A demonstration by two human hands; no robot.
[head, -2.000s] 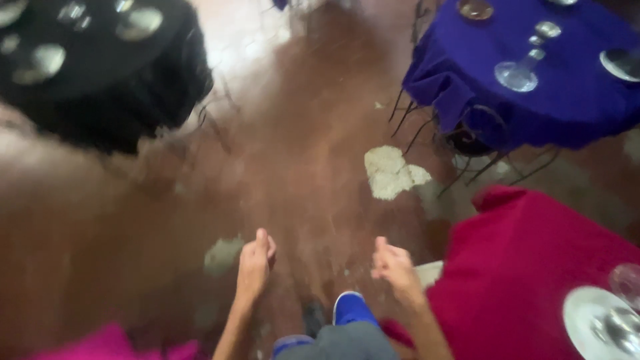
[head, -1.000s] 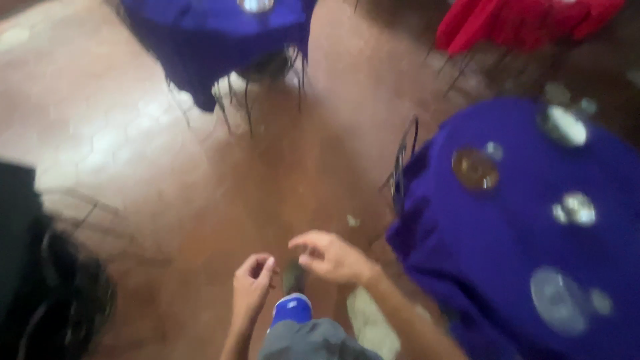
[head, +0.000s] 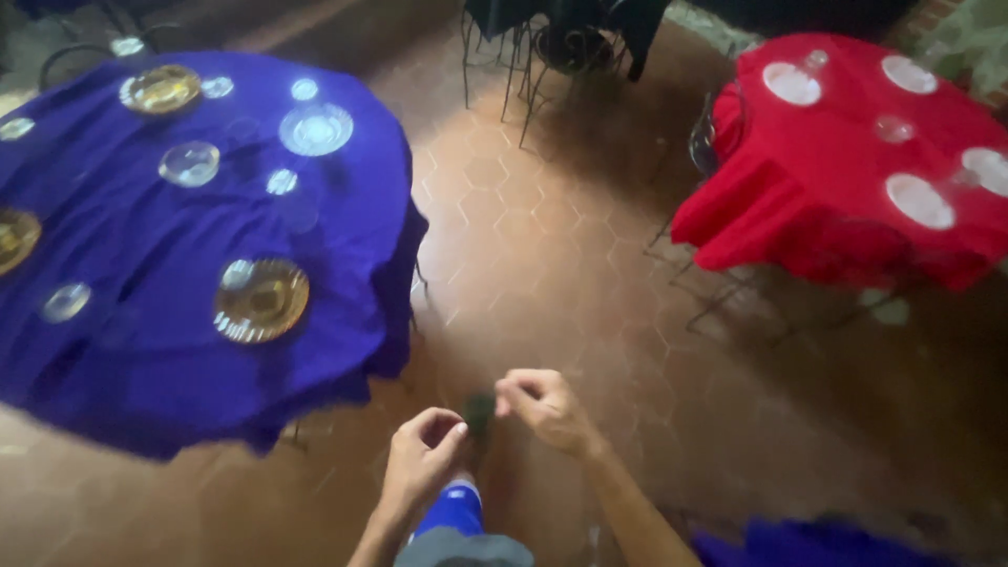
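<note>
Both hands hang over the tiled floor in front of my body. My left hand [head: 425,453] has its fingers curled, thumb close to the fingertips, and no object shows in it. To its right and slightly higher is my right hand [head: 543,405], also loosely curled, with nothing visible in it. The two hands are apart. Closest to my left hand stands a round table with a blue tablecloth [head: 339,315], up and to the left. On it lie an amber glass plate [head: 262,301], a clear glass plate [head: 316,130] and several glasses.
A red-clothed table [head: 827,173] with white plates [head: 920,201] stands at the right, a metal chair [head: 703,142] by its edge. Farther ahead is a dark-clothed table [head: 567,20] with thin metal legs. Blue cloth [head: 819,543] shows at the bottom right. Hexagonal tiles [head: 520,260] run between the tables.
The view has moved on strongly between tables. My hands, well apart at first, came close together and now have a small gap between them.
</note>
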